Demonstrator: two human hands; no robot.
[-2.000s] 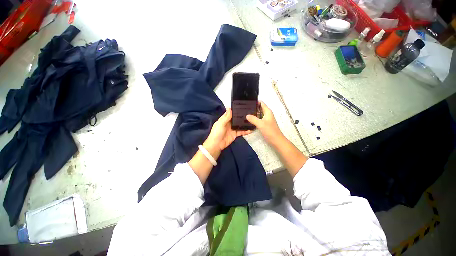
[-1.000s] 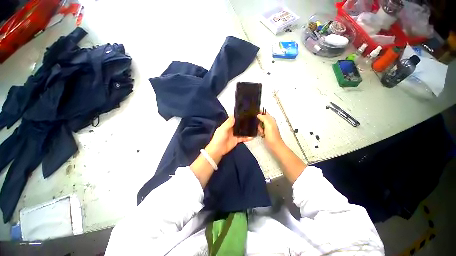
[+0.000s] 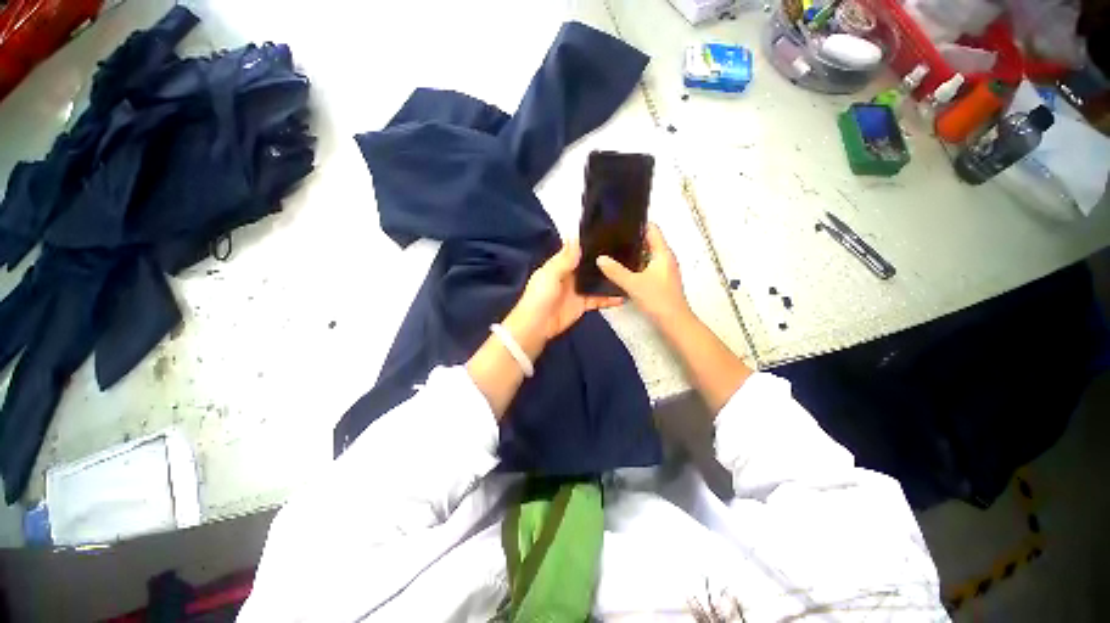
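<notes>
A black smartphone [image 3: 617,209] is held upright above the navy garment, its screen dark. My left hand [image 3: 562,292] holds it from the left and below. My right hand [image 3: 654,278] is at its lower right, with the thumb over the lower screen; its fingers are partly hidden behind the phone. The navy garment [image 3: 469,183] lies on the white table under my left forearm and hangs over the front edge to my lap.
A navy heap [image 3: 146,170] lies at left, a pale sleeve [image 3: 122,493] at the left edge. At right are slim snips [image 3: 859,247], dark specks, a green box [image 3: 873,139], a blue-and-white box [image 3: 718,67], a clear tub [image 3: 828,49], bottles [image 3: 1001,146] and a red basket [image 3: 919,43].
The view has shifted, so the table items sit higher. My right thumb, beside the phone a second ago, is now over its lower screen. The garment lies as before.
</notes>
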